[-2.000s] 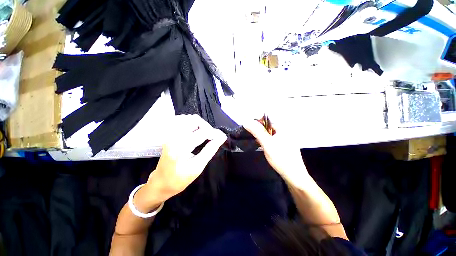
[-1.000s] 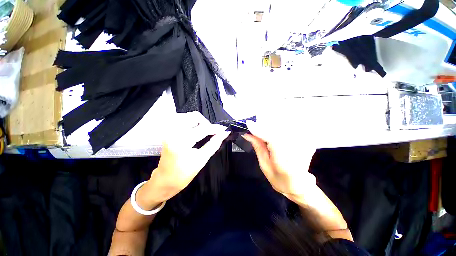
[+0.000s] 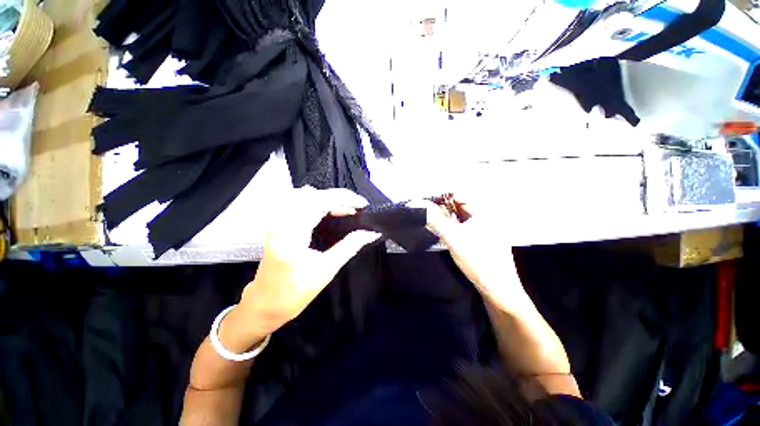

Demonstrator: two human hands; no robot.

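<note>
A bundle of black strips (image 3: 217, 108) fans out on the left of the white table, gathered near its top. Black strip ends (image 3: 400, 223) stretch between my hands at the table's front edge. My left hand (image 3: 304, 254), with a white band on the wrist, holds them from the left, thumb and fingers curled around black cloth. My right hand (image 3: 471, 250) pinches their right end. Orange-brown glints of the thread snips (image 3: 452, 206) show at my right fingers; the blades are hidden. Joining threads cannot be made out.
The white machine bed (image 3: 558, 187) lies right of centre, with the needle area (image 3: 455, 101) behind. The machine head (image 3: 700, 62) is upper right, a black scrap (image 3: 600, 87) hanging by it. A silvery box (image 3: 702, 179) is at right. Brown cardboard (image 3: 62, 141) and a plastic bag (image 3: 17, 137) are at left.
The dark snips blades seen between my hands one second ago are now hidden. My right hand has turned and shows orange-brown glints. The strip ends are spread wider between my hands.
</note>
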